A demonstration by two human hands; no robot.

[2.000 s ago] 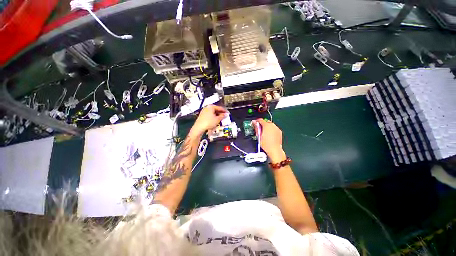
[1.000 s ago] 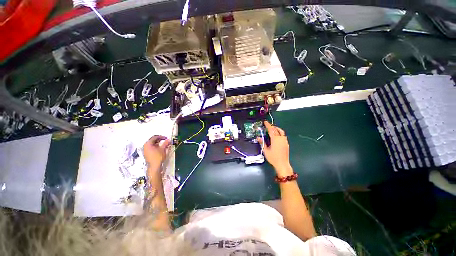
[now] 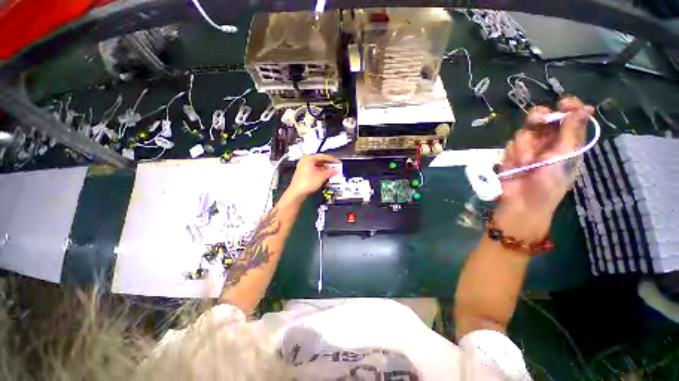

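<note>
My right hand [image 3: 542, 160] is raised at the right, holding the thin cable of a white corded unit [image 3: 485, 182]. The unit's oval body hangs left of my wrist and the cable loops past my fingertips. My left hand [image 3: 316, 174] is at the upper left of the white clamp block [image 3: 351, 189] on the black test fixture [image 3: 380, 219]; its grip is unclear. A second corded unit [image 3: 321, 219] lies at the fixture's left edge, its cable pointing toward me. The green circuit board [image 3: 397, 191] and a red switch [image 3: 351, 218] show on the fixture.
Beige instruments [image 3: 406, 123] stand behind the fixture. A white sheet [image 3: 160, 223] at left holds a pile of corded units [image 3: 212, 223]. More units [image 3: 220, 123] lie on the dark shelf behind. Stacked trays [image 3: 633, 208] stand at far right, close to my right hand. A dark frame crosses overhead.
My right hand has left the circuit board and risen to the right with a corded unit. My left hand has moved from the white sheet to the clamp block. The view has shifted slightly.
</note>
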